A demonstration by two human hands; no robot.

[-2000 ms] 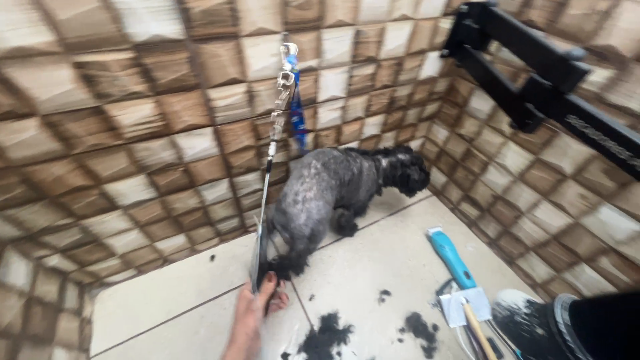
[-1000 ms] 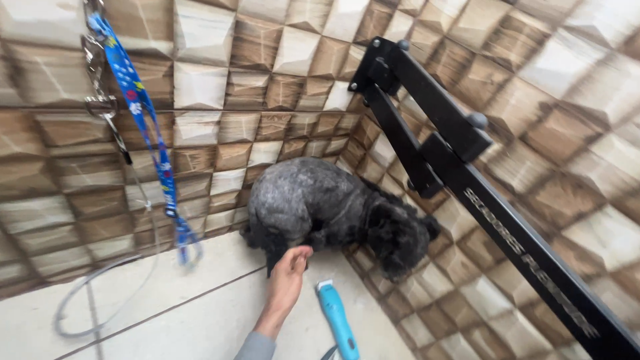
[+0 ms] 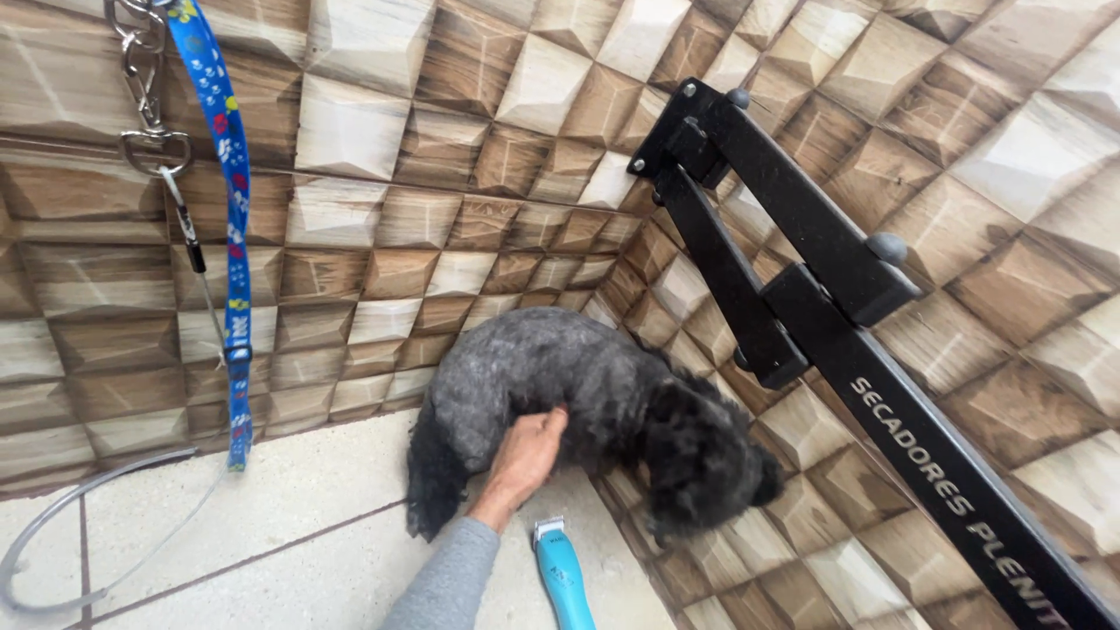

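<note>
A small dog (image 3: pixel 542 359) with a short-clipped grey body and longer black fur on head and legs huddles in the corner, its head lowered to the right. My left hand (image 3: pixel 523 455), below a grey sleeve, reaches to the dog's side near the belly; the fingertips are partly hidden against the fur, so a grip on it is unclear. Just right of my wrist lies a turquoise cordless hair clipper (image 3: pixel 562 573) with its blade pointing up the view. My right hand is out of view.
A blue patterned strap (image 3: pixel 232 201) and a metal chain with clips (image 3: pixel 144 96) hang at left, above a looped clear-coated cable (image 3: pixel 35 534) on the pale tiled surface (image 3: pixel 262 516). A black metal wall arm (image 3: pixel 822 324) juts across the right. Textured tiled walls (image 3: pixel 490 157) meet behind the dog.
My left hand has moved from the dog's hind leg area to its side. The dog has turned its head down and curled toward the corner. The view has shifted closer.
</note>
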